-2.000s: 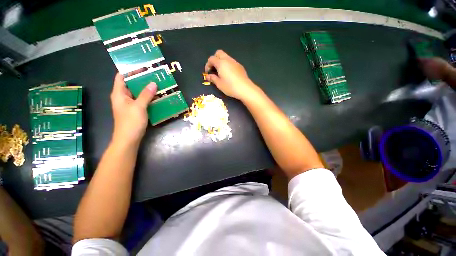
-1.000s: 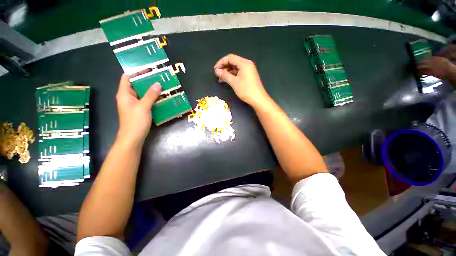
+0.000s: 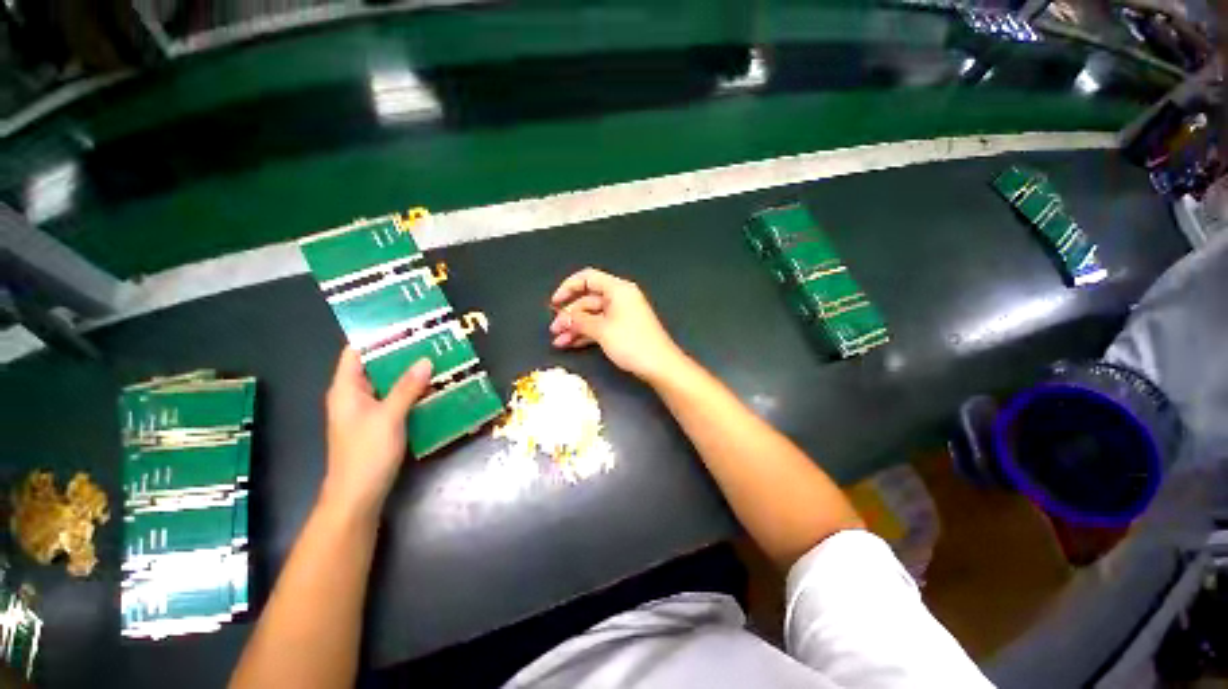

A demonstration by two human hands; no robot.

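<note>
My left hand (image 3: 370, 411) grips the lower end of a green circuit board panel (image 3: 384, 299), thumb on top. Orange flex circuits (image 3: 473, 322) stick out from the right edge of its three upper boards; the lowest board shows none. My right hand (image 3: 593, 320) is above the bench right of the panel, fingers curled and fingertips close together; whether it pinches a tiny piece cannot be told. A pile of loose flex circuits (image 3: 559, 421) lies beside the panel's lower end, glaring white under the light.
A stack of panels (image 3: 186, 505) and another orange-gold pile (image 3: 59, 520) lie at left. Another stack (image 3: 817, 280) lies to the right, a further one (image 3: 1050, 224) at far right. A blue-rimmed fan (image 3: 1081, 454) is at lower right. A green conveyor (image 3: 566, 135) runs behind the pale rail.
The view has tilted up, so the bench appears lower. The neighbour's hand at far right no longer shows on the panels there. My left hand still holds the panel.
</note>
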